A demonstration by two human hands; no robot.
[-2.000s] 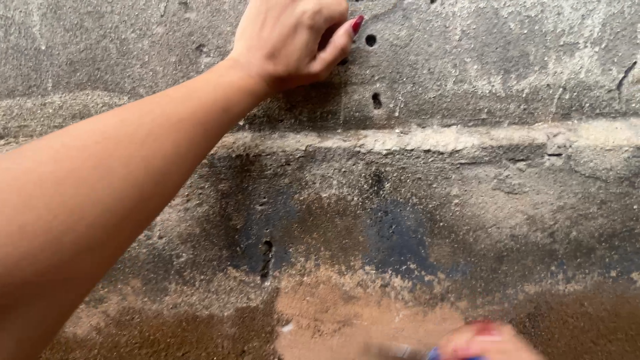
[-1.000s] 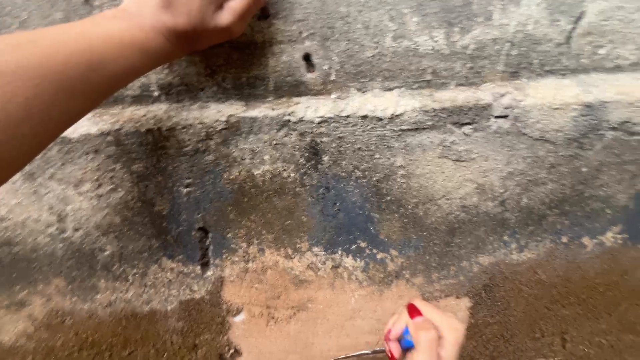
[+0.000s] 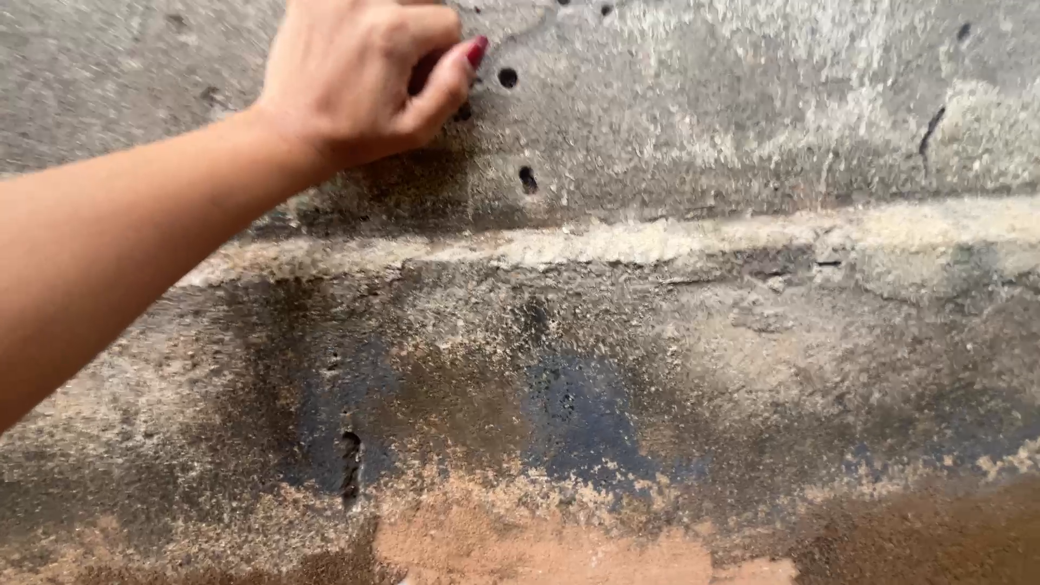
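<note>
My left hand (image 3: 370, 73) rests against the rough grey wall surface (image 3: 715, 97) at the top, left of a small round hole (image 3: 508, 78). Its fingers are curled, with the thumb pointing right; whether anything lies under them is hidden. Below the hand runs a pale raised ridge (image 3: 617, 244). Under that, the surface is stained dark, with blue patches (image 3: 581, 414) and a deep narrow pit (image 3: 350, 467). A smooth light orange-tan patch (image 3: 536, 544) lies at the bottom edge. My right hand is out of view.
Dark brown, grainy areas (image 3: 926, 528) flank the tan patch. Another elongated hole (image 3: 527, 179) sits just above the ridge, and a thin crack (image 3: 931, 140) marks the upper right of the wall.
My right hand, seen earlier at the tan patch with a thin tool that has a blue part, has left the view. The view itself has shifted.
</note>
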